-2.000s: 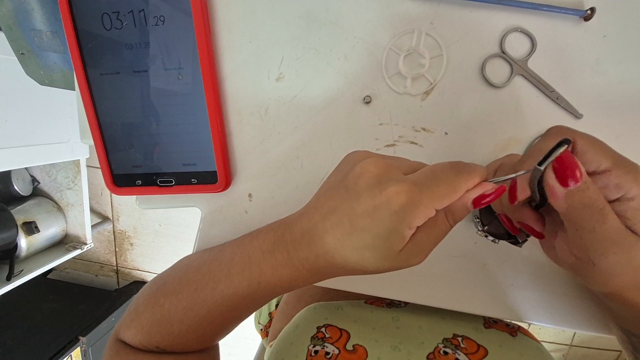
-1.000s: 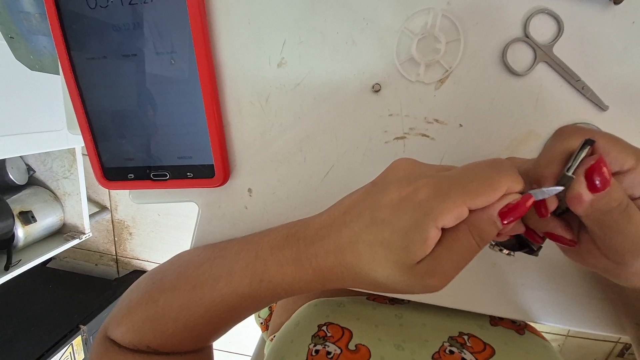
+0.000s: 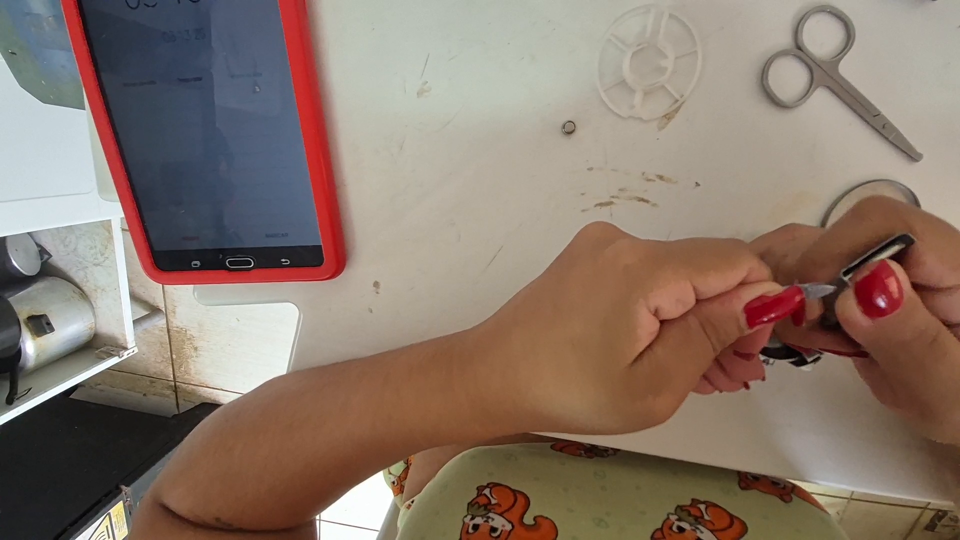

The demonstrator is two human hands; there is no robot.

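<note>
My left hand (image 3: pixel 645 330) pinches a small pointed metal blade or tool tip (image 3: pixel 817 290) between thumb and fingers. Its point meets, or lies very near, a dark strap-like piece with a shiny edge (image 3: pixel 877 255), which looks like part of a wristwatch. My right hand (image 3: pixel 892 315) holds that piece under its thumb. Below the fingers shows a dark and silvery watch part (image 3: pixel 791 354), mostly hidden by both hands. Behind the right hand a round rim (image 3: pixel 870 191) lies on the table, partly covered.
Small metal scissors (image 3: pixel 840 82) lie at the upper right of the white table (image 3: pixel 465 187). Left of them are a clear plastic spoked disc (image 3: pixel 611 67) and a tiny round metal piece (image 3: pixel 568 127). A tablet in a red case (image 3: pixel 330 225) lies at the left.
The dark piece has tilted in my right hand since the first frame. My left hand still pinches the pointed tool beside it. The view has shifted somewhat.
</note>
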